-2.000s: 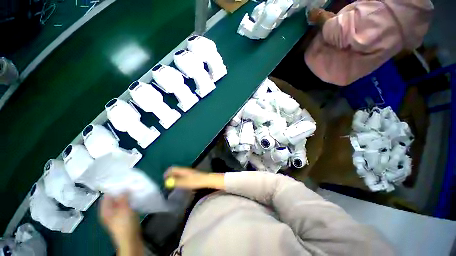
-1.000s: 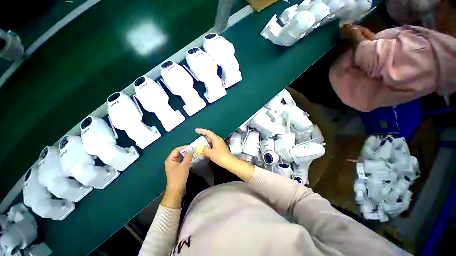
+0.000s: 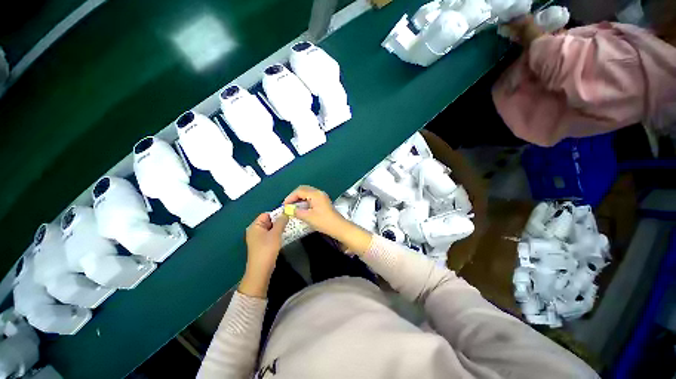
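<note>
My left hand (image 3: pixel 263 238) and my right hand (image 3: pixel 316 210) are close together over the near edge of the green bench. Between them they hold a small white sheet (image 3: pixel 295 228) with a grid of small dark marks. A yellow spot shows at a fingertip of my right hand. Whether a single sticker is at my fingertips is too small to tell. A slanted row of several white cameras (image 3: pixel 209 152) lies along the far side of the bench, dark lenses pointing away from me, flat bases towards me.
More white cameras lie at the bench's lower left (image 3: pixel 16 348) and upper right (image 3: pixel 437 33). A round container of piled cameras (image 3: pixel 404 196) stands below the bench. Another pile (image 3: pixel 561 263) and a blue bin (image 3: pixel 571 172) are at right. A person in a pink sleeve (image 3: pixel 585 81) works at upper right.
The large white blurred sheet between my hands over the row's lower left is now a small sheet near the bench edge. My hands have come together. The view has shifted slightly.
</note>
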